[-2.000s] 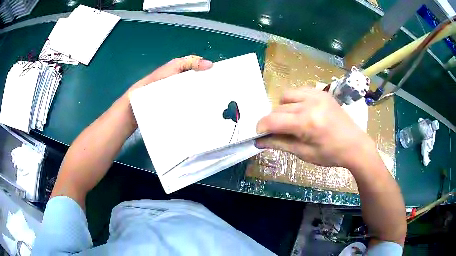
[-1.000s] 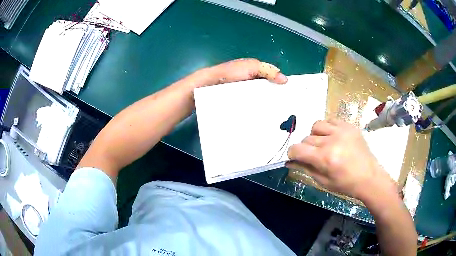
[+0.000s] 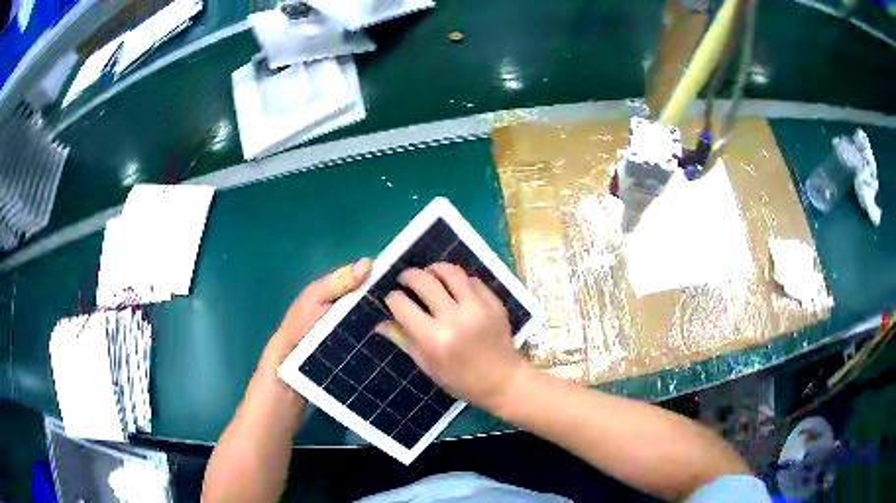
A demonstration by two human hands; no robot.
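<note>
A solar panel (image 3: pixel 364 378) with dark gridded cells faces up inside a white border, tilted over the green bench's front edge. The shell beneath it cannot be told apart from the border. My left hand (image 3: pixel 329 295) holds the panel's upper left edge, with the thumb on the rim and the other fingers hidden below. My right hand (image 3: pixel 447 329) lies on the dark cells, fingers bent and slightly spread, gripping nothing.
The brown board (image 3: pixel 560 236) at right bears a white sheet (image 3: pixel 693 241) and the glue gun (image 3: pixel 648 167) on its yellow hose. A panel stack (image 3: pixel 93 378) with red wires stands at left. White shells (image 3: pixel 295 103) lie beyond the metal strip. A clear bottle (image 3: pixel 830 182) lies far right.
The held piece has turned over: the white face with the dark opening is gone from view and the dark cells show. My right hand has moved from its edge onto the cells.
</note>
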